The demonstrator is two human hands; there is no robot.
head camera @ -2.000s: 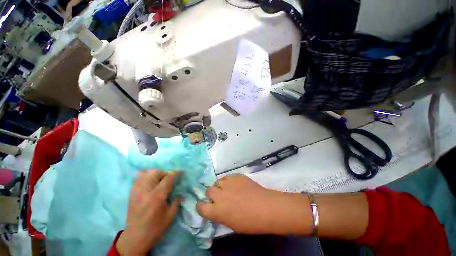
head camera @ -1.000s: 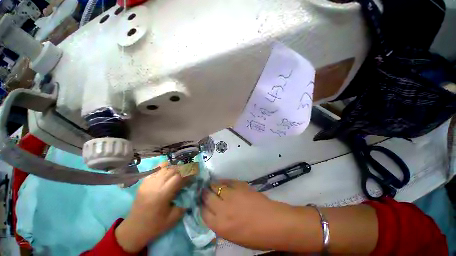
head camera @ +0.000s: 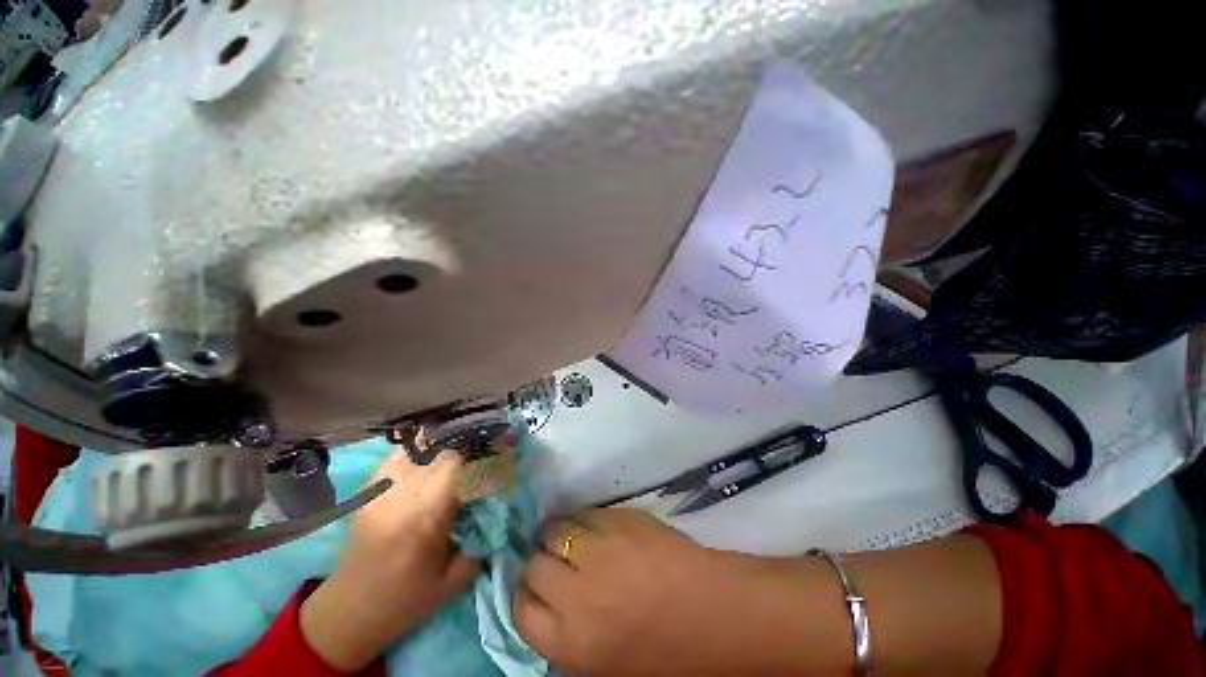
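Observation:
The aqua garment piece (head camera: pixel 199 602) spreads over the left of the table and bunches beside the needle area. My left hand (head camera: pixel 403 556) presses and pinches the gathered cloth just left of the tan-brown block (head camera: pixel 487 476) by the presser foot. My right hand (head camera: pixel 602 589), with a ring on one finger, holds the cloth's right edge in closed fingers, close in front of the foot. A pale cloth edge (head camera: pixel 496 622) hangs between the two hands. The sewing machine head (head camera: pixel 529 172) fills the upper view. The needle tip is hidden by the head and fingers.
Thread snips (head camera: pixel 754 466) lie right of the needle area. Black-handled shears (head camera: pixel 1012 443) lie farther right, partly under dark cloth (head camera: pixel 1098 251). A paper note (head camera: pixel 780 265) is stuck on the head. The tension dial (head camera: pixel 179 496) juts out at the left. Red plastic (head camera: pixel 40 456) shows at the left edge.
The view has moved closer to the machine head, which now looks larger. My left hand has come up beside the tan-brown block. My right hand still holds the cloth.

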